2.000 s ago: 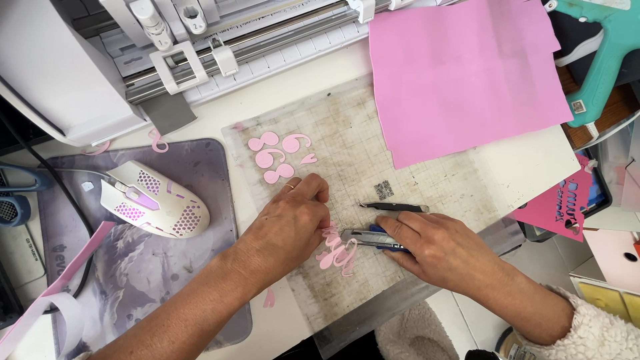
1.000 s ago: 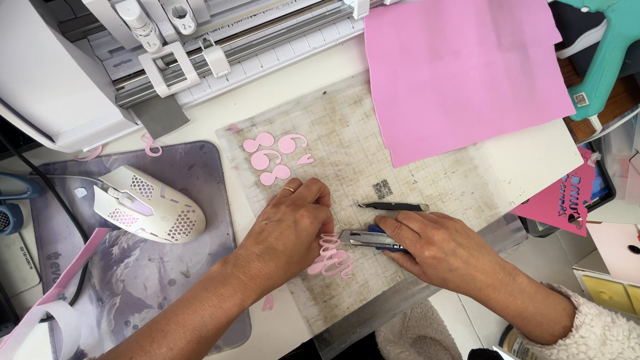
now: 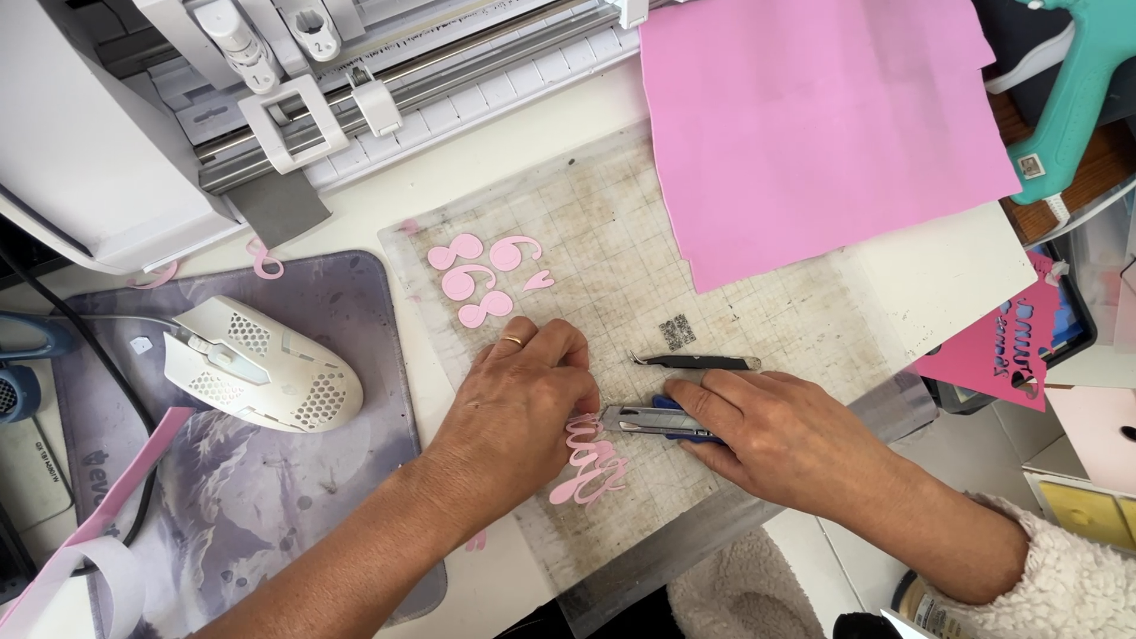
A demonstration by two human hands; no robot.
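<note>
My right hand holds a snap-off utility knife with a blue and grey body, low over a worn, gridded cutting mat. The knife's tip touches or nearly touches the top of a pink cut-out of script lettering. Bent fingers of my left hand are at that same end of the lettering; their tips are partly hidden, and whether they pinch it I cannot tell. Black-handled tweezers lie just above my right hand. Several small pink curled cut-outs lie above my left hand.
A white cutting machine stands at the top left. Below it, a white computer mouse rests on a purple mouse pad. Pink sheets cover the mat's upper right. A teal glue gun and a cut magenta sheet are at the right.
The pink lettering has shifted slightly and its loops lie differently beside my left hand. Both hands stay in nearly the same place, the knife still in my right hand.
</note>
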